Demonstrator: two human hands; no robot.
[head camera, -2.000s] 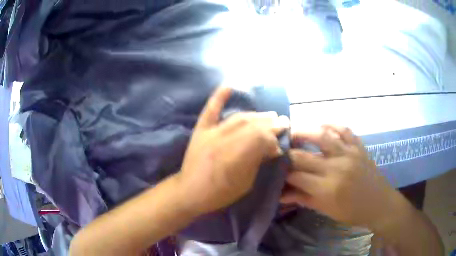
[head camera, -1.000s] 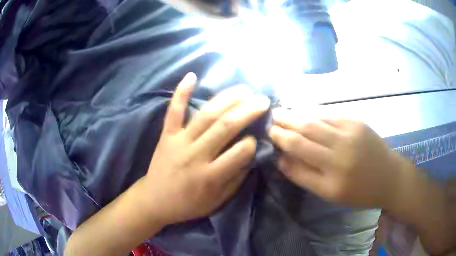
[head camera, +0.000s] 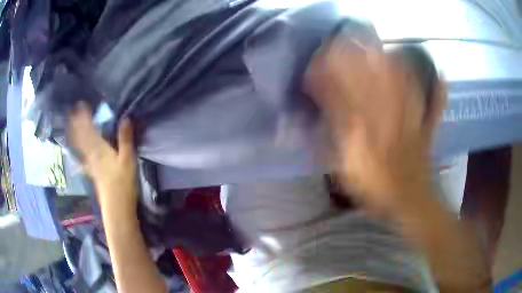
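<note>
The dark grey garment (head camera: 194, 74) lies over the machine bed (head camera: 481, 60) and the table's front edge. My left hand (head camera: 106, 149) is at the left of the garment, thumb and fingers apart around a dark bunched part with a small pale patch (head camera: 103, 113). Whether it grips the cloth is not clear. My right hand (head camera: 372, 103) is strongly blurred, over the garment's right end near the table edge. Dark cloth shows on both sides of it, and its grip cannot be made out. The needle area is not visible in the glare and cloth.
The ruler strip (head camera: 481, 105) runs along the table's front edge at the right. A red basket (head camera: 203, 269) with dark cloth is below the table. The wearer's pale grey clothing (head camera: 297, 229) is at bottom centre. More dark cloth pieces (head camera: 86, 257) hang at lower left.
My hands have parted from the seam at centre: the left moved far left, the right moved up. The garment has shifted up off the lap, uncovering the basket. The view has shifted downward.
</note>
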